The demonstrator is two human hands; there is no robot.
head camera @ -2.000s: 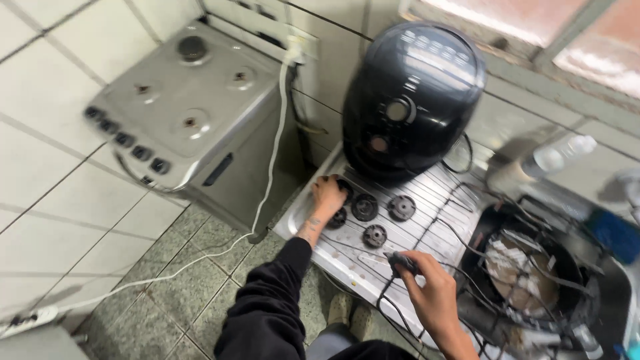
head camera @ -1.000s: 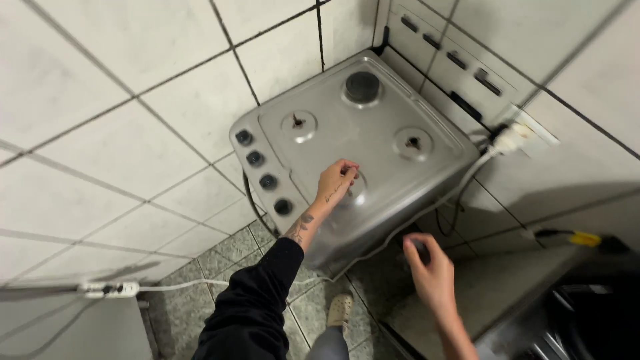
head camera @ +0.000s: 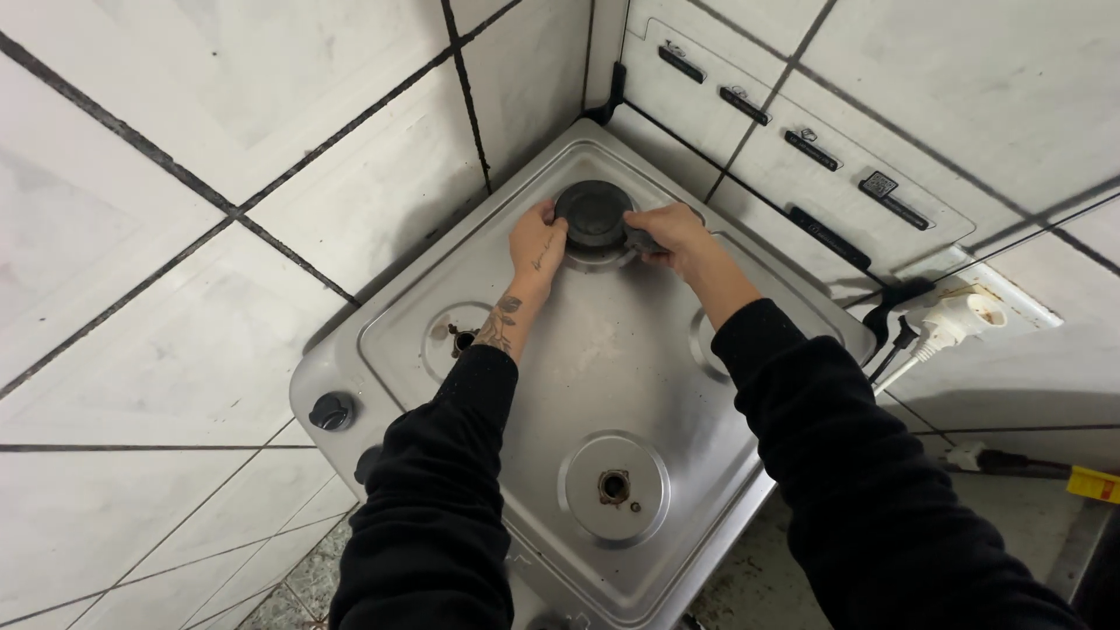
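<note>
A round black burner cap sits at the far corner of the steel stovetop. My left hand touches its left edge with the fingertips. At the cap's right edge my right hand pinches a small dark piece, mostly covered by the fingers; what it is cannot be told. The near burner seat has its rusty gas opening uncovered. Another uncovered seat shows beside my left wrist, and a third lies partly behind my right sleeve.
A black control knob is on the stove's left edge. White tiled walls meet behind the stove. A white plug with cables sits in the wall outlet at right. A dark rod-like object with a yellow part lies at lower right.
The view has moved from the counter with the air fryer to the stove, then closer. Both hands have moved to the far burner cap; one second ago my left hand was over the near burner seat.
</note>
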